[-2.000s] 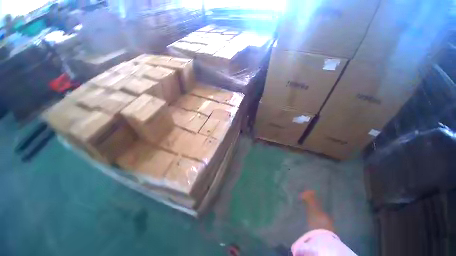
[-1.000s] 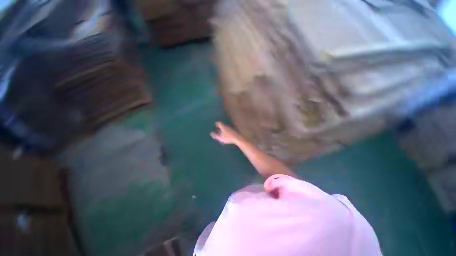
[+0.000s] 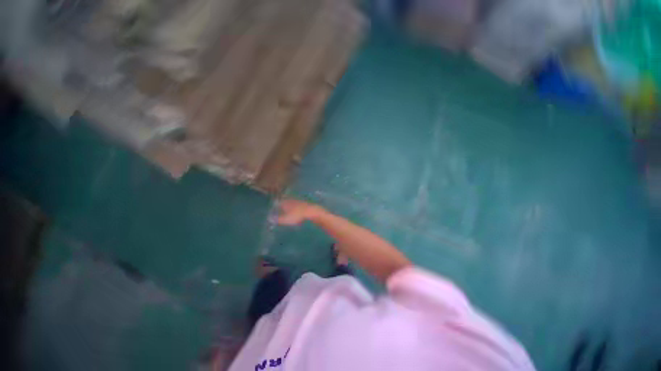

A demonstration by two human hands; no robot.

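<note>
My right hand (image 3: 291, 211) hangs at the end of my bent forearm, over the green floor beside the near corner of a large stack of flattened carton sheets (image 3: 261, 94). It is blurred. Nothing shows in it, and its fingers look loosely open. A blurred skin-coloured patch at the lower left edge of my pink shirt may be part of my left arm; my left hand cannot be made out.
Green floor (image 3: 507, 188) runs along the right. Blurred goods, a blue item (image 3: 562, 83) and a green item (image 3: 634, 36) stand at the upper right. A dark stack edge (image 3: 18, 246) lies at the left. My feet show below the stack.
The view has turned rightward; the carton-sheet stack now lies at upper left instead of upper right. The wrapped cartons seen earlier are out of view. My right hand has moved slightly left and down.
</note>
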